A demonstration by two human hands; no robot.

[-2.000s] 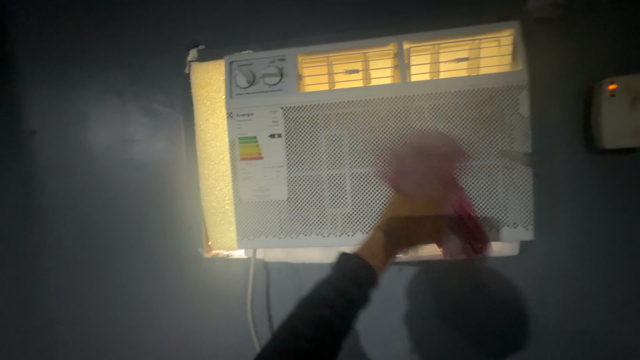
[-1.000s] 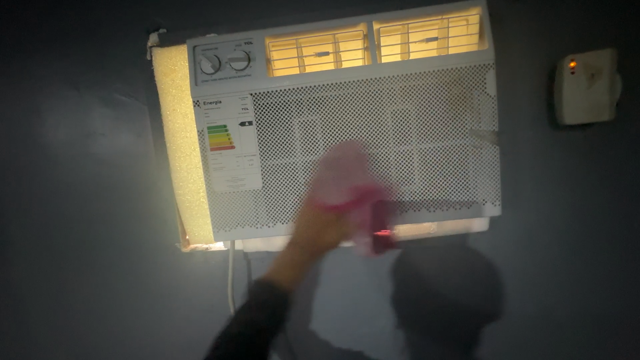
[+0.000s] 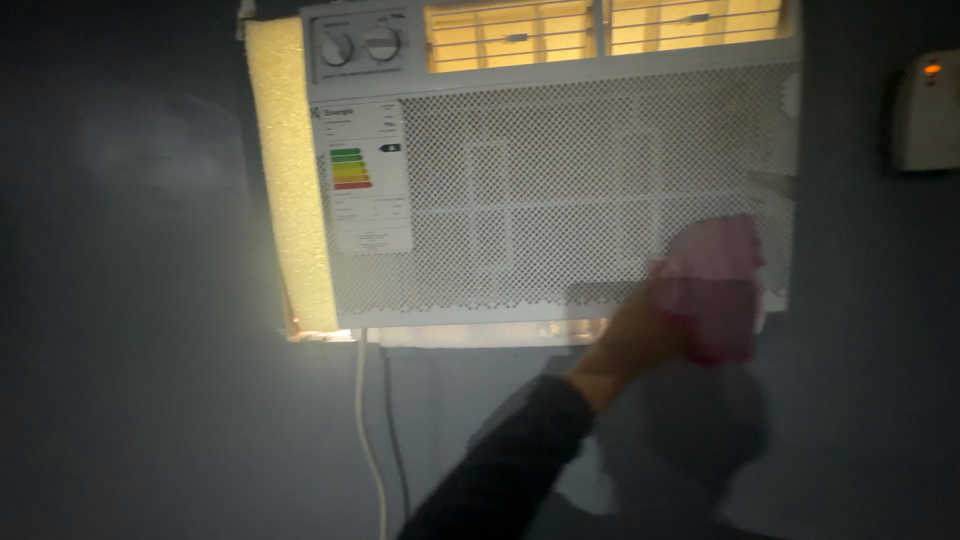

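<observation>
My left hand [image 3: 641, 326], at the end of a dark sleeve, holds a pink cloth [image 3: 716, 289] against the lower right part of a window air conditioner's perforated front grille [image 3: 547, 187]. Motion blurs the hand, and the cloth partly hides its fingers. Two round control knobs sit at the unit's top left, the left knob [image 3: 336, 49] beside the right knob [image 3: 382, 45]. Below them an energy label [image 3: 371, 217] with coloured bars is stuck on. Slatted air vents [image 3: 510, 36] run along the top. My right hand is not in view.
Yellowish foam [image 3: 289, 172] fills the gap left of the unit. A pale power cord [image 3: 361, 420] hangs below it along the dark wall [image 3: 150, 412]. At the right edge, a small white box [image 3: 930, 124] with an orange light is mounted. Shadows fall on the wall.
Over the grille, my left hand with the pink cloth moved left between the two earlier frames, and is now farther right, near the lower right corner.
</observation>
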